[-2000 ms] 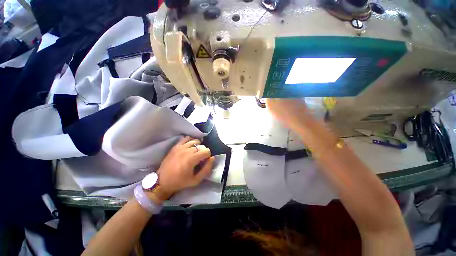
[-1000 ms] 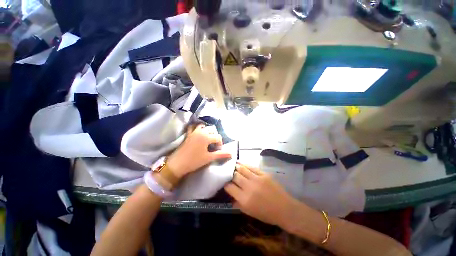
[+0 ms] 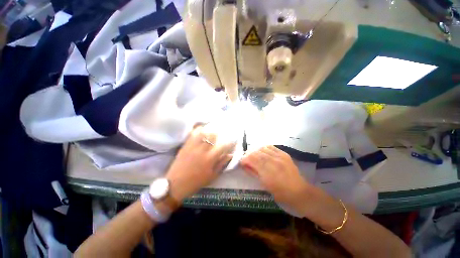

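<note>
The pale grey garment bundle [image 3: 156, 108] with navy strips lies left of the needle. My left hand [image 3: 202, 153] holds its edge just in front of the presser foot area [image 3: 247, 103], which is washed out by the bright lamp. My right hand [image 3: 270, 166] is beside it, fingertips on the same cloth edge near a short dark strip [image 3: 245, 140]. Pale cut pieces with dark strips [image 3: 333, 138] lie flat right of the needle, partly behind my right hand. The needle itself cannot be made out.
The sewing machine head [image 3: 312, 45] stands close in front, with a green panel [image 3: 333, 83]. A blue pen-like tool [image 3: 426, 157] and dark loops [image 3: 446, 142] lie at the right. A yellow item [image 3: 374, 108] is under the arm. Navy cloth [image 3: 30, 116] is heaped left. The green table edge [image 3: 237, 199] runs along the front.
My right hand came back from under the machine arm to the cloth edge. Both hands then moved closer together near the needle. The cloth's front flap was drawn in, and the view shifted closer.
</note>
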